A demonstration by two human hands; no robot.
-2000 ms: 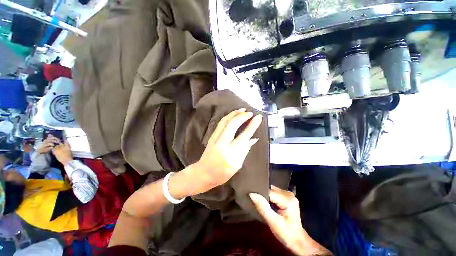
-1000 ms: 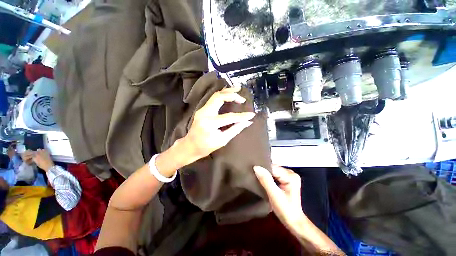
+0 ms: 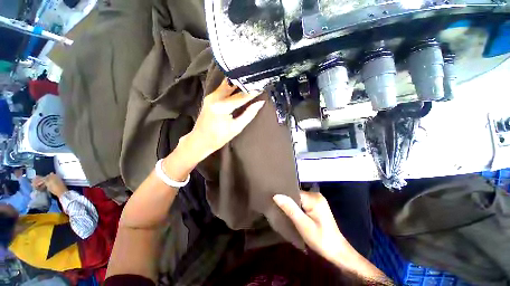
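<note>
A brown garment panel (image 3: 254, 162) lies at the needle area (image 3: 281, 103) of the overlock machine (image 3: 268, 36), its straight edge running down towards me. My left hand (image 3: 221, 120) lies on the upper part of the panel beside the needle area, its fingertips partly hidden under the machine's edge. My right hand (image 3: 305, 215) pinches the panel's edge lower down, thumb on top and fingers beneath. A large bundle of the same brown cloth (image 3: 100, 95) lies left of the machine and hangs down.
Grey ribbed cones (image 3: 379, 81) stand in a row on the machine front. A crinkled clear plastic bag (image 3: 391, 142) hangs beside them. Darker brown cloth (image 3: 458, 229) covers a blue crate (image 3: 428, 275) at right. Another person's hand (image 3: 51, 183) shows at left, near a white round-vented machine (image 3: 49, 127).
My left hand has moved up and left towards the machine's edge. The panel's upper part now reaches under the presser area, and its lower part hangs straighter. My right hand still pinches the edge.
</note>
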